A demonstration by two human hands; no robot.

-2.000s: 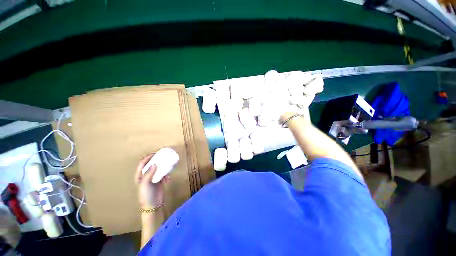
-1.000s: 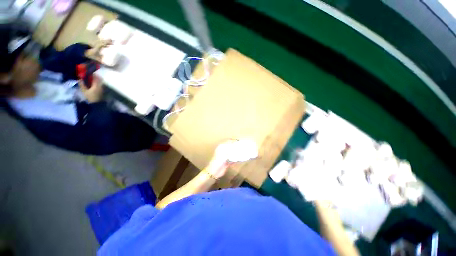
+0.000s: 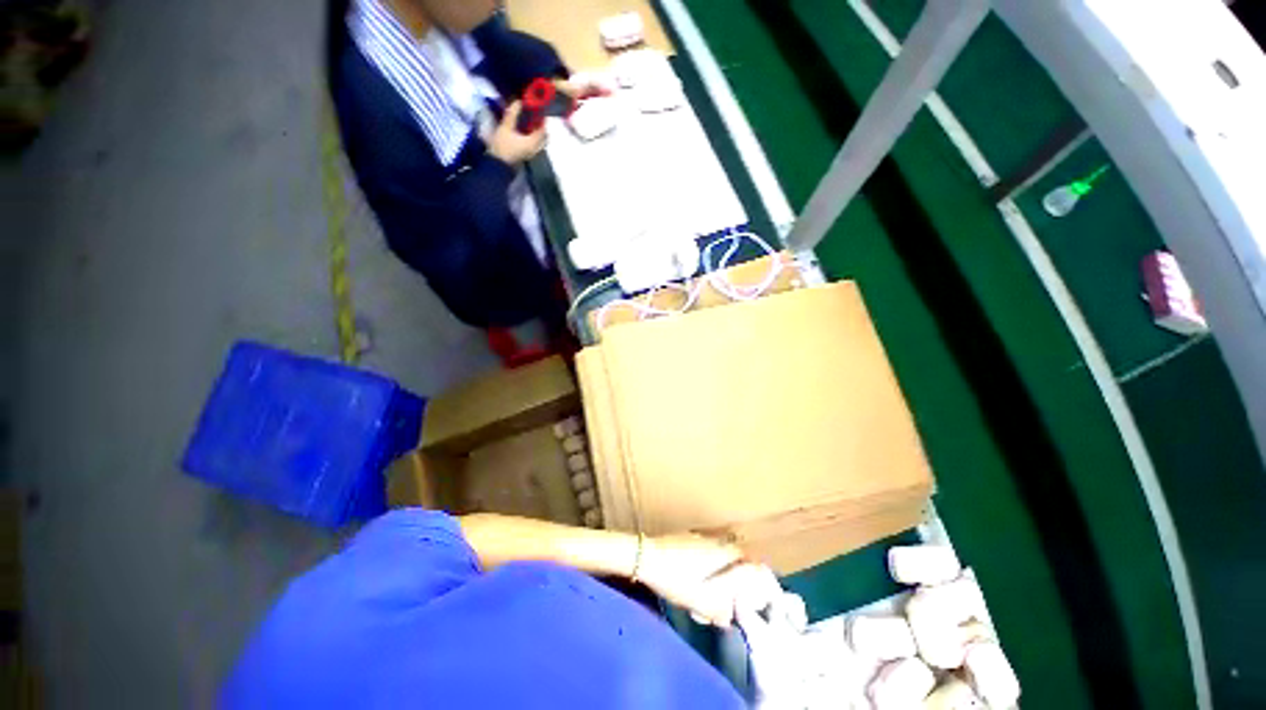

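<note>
Several pale, rounded plastic housings (image 3: 880,638) lie crowded at the bottom right, some with pinkish edges. My left hand (image 3: 698,574) reaches in from the left, with a thin bracelet at the wrist. Its fingertips meet a pale housing (image 3: 758,596) beside the cardboard stack. Glare and blur hide the fingers, so I cannot tell whether they grip it. My right hand is not visible.
A cardboard sheet stack (image 3: 757,416) lies beside the hand. An open carton (image 3: 507,465) with a row of units and a blue crate (image 3: 294,433) stand on the floor. A seated coworker (image 3: 444,180) holds a red-and-black tool. A metal post (image 3: 889,132) rises beyond the stack.
The view has swung left, bringing the carton and crate into fuller view. My left hand has moved from over the cardboard to the housings at its edge. My right arm has left the picture.
</note>
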